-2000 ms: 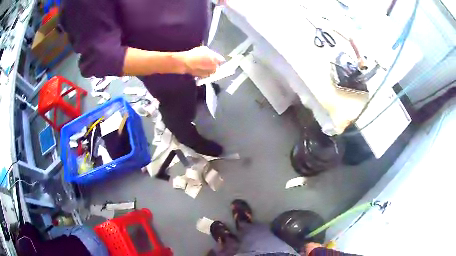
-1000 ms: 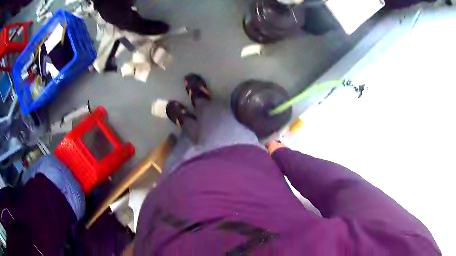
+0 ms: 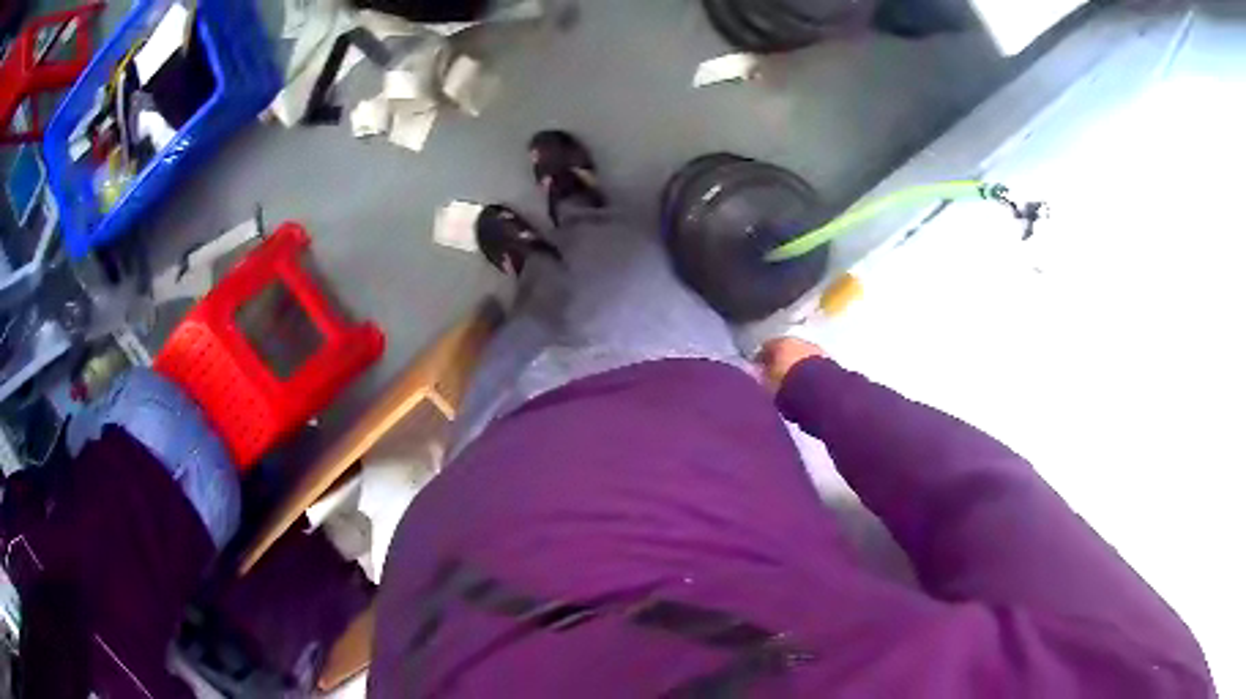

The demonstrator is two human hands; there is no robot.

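Observation:
A dark, glossy round water container (image 3: 745, 235) stands on the grey floor by the white wall, right of my feet. A thin green-yellow hose (image 3: 881, 209) runs from a small dark tap (image 3: 1011, 205) at the wall to the container's top. My right hand (image 3: 787, 359) is low beside the container, near a small yellow-orange item (image 3: 840, 294) at the wall base. The hand is small and blurred, its fingers are partly hidden, and I cannot tell whether it holds anything. My left hand is not in view.
A red stool (image 3: 260, 348) and a wooden-edged piece (image 3: 362, 444) stand to the left. A blue crate (image 3: 246, 82) with scraps is at the upper left. Paper scraps (image 3: 410, 103) lie on the floor. A seated person's dark clothing (image 3: 103, 546) shows lower left.
The view has swung down onto my own torso and right sleeve. The standing person has mostly left the picture. My right hand stays low near the container and wall, clear of the yellow-orange item.

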